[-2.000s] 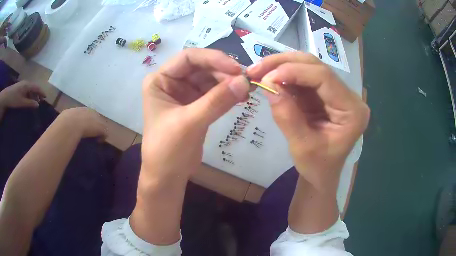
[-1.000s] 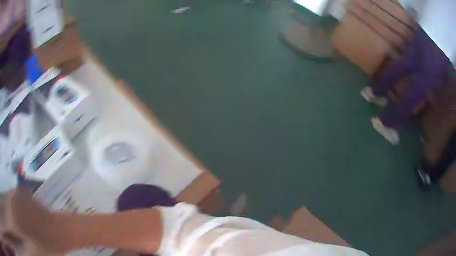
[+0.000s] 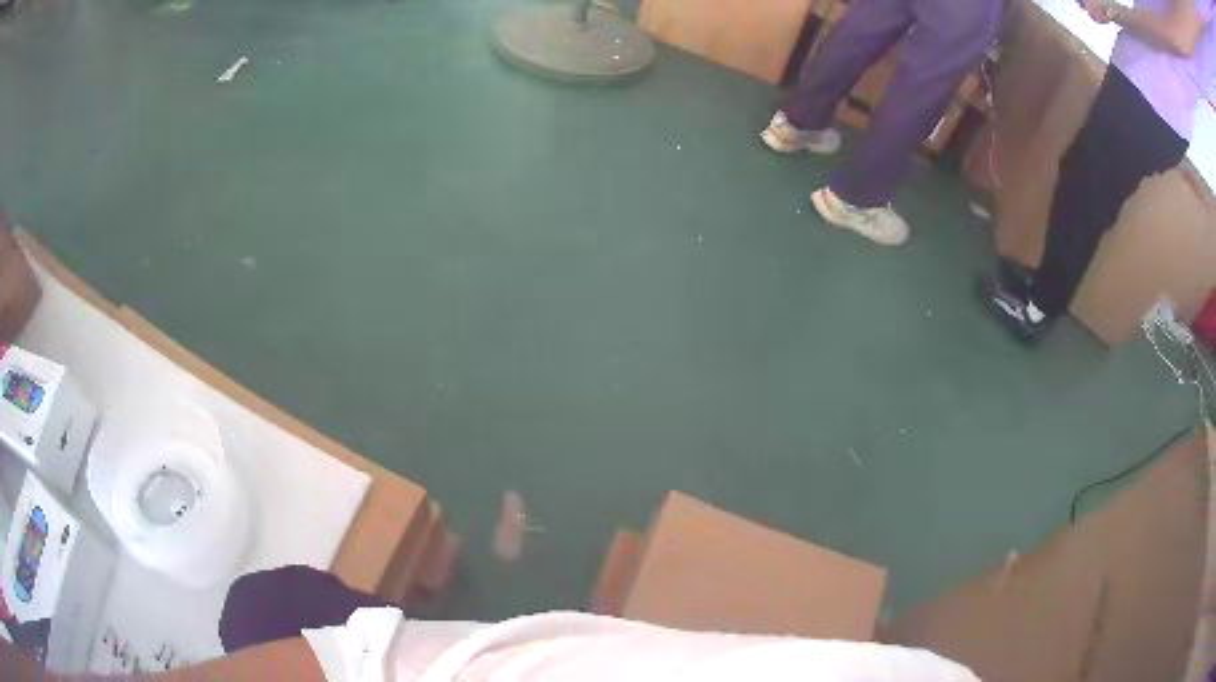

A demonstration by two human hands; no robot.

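My right sleeve (image 3: 600, 650) and a bit of bare forearm cross the bottom edge. My right hand is cut off at the lower left, so its grip is hidden. My left hand is out of the picture. A few small dark pinned pieces (image 3: 118, 650) lie on the white table covering (image 3: 287, 469) at the lower left, partly cut off. A round translucent white tub (image 3: 171, 496) stands near the table end. White printed cartons (image 3: 51, 410) with a game console picture stand at the left edge.
Cardboard boxes (image 3: 754, 570) stand on the green floor (image 3: 534, 307) beyond the tan table edge (image 3: 227, 386). Two people stand at the upper right, one in purple trousers (image 3: 896, 87), one in black trousers (image 3: 1096, 173). A round stand base (image 3: 574, 47) is at the top.
The view has swung right, from the table to the floor. The pinned pieces and cartons have moved to the lower left. Both hands, earlier together on a thin yellow piece, have left the picture.
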